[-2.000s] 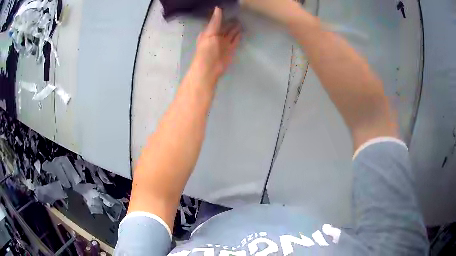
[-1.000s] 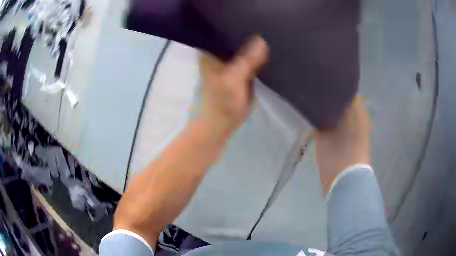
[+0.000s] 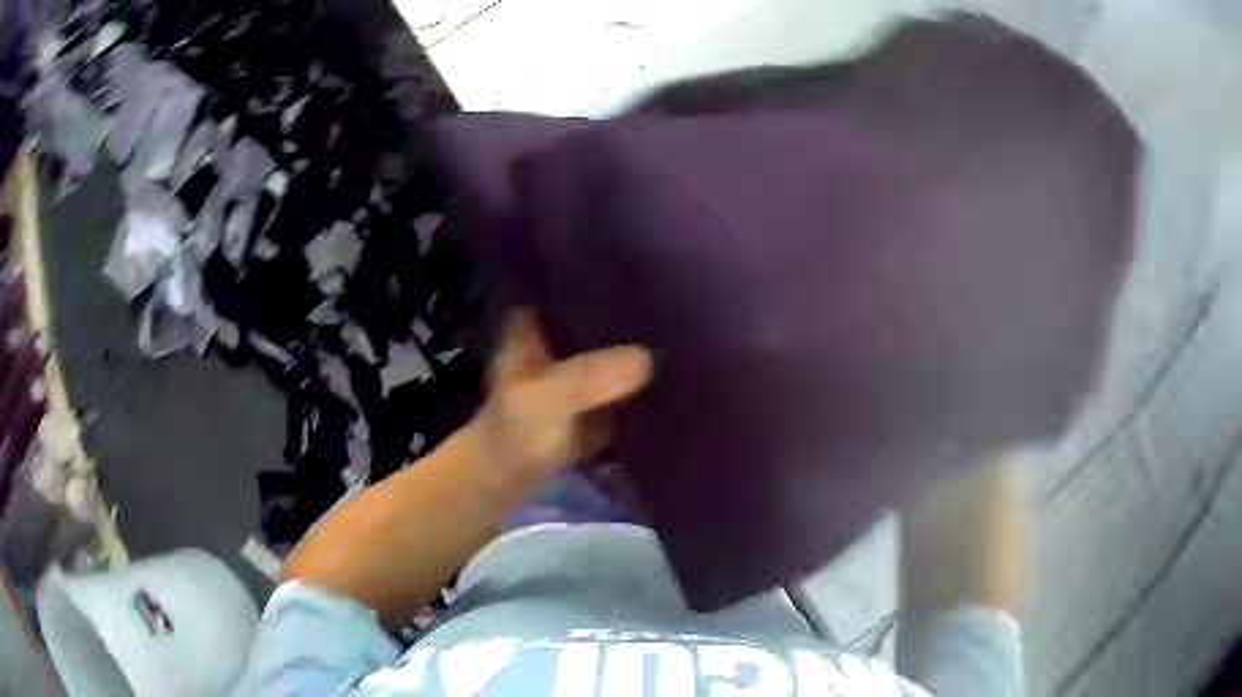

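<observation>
A large dark purple-black cut panel (image 3: pixel 817 300), folded over and blurred, is held up in front of my chest. My left hand (image 3: pixel 565 395) grips its left edge, with the thumb on top and the fingers partly behind the cloth. My right forearm reaches up under the panel's lower right side; my right hand is mostly hidden behind the cloth, so its fingers do not show.
The pale cutting table (image 3: pixel 572 61) shows behind and to the right of the panel, with thin dark lines. Dark and pale offcuts (image 3: pixel 334 252) lie heaped at the left. A white rounded object (image 3: pixel 150 626) stands at the lower left.
The panel has come from the top of the view to in front of my chest, held in my hands. The view has turned toward the scrap-littered floor on the left.
</observation>
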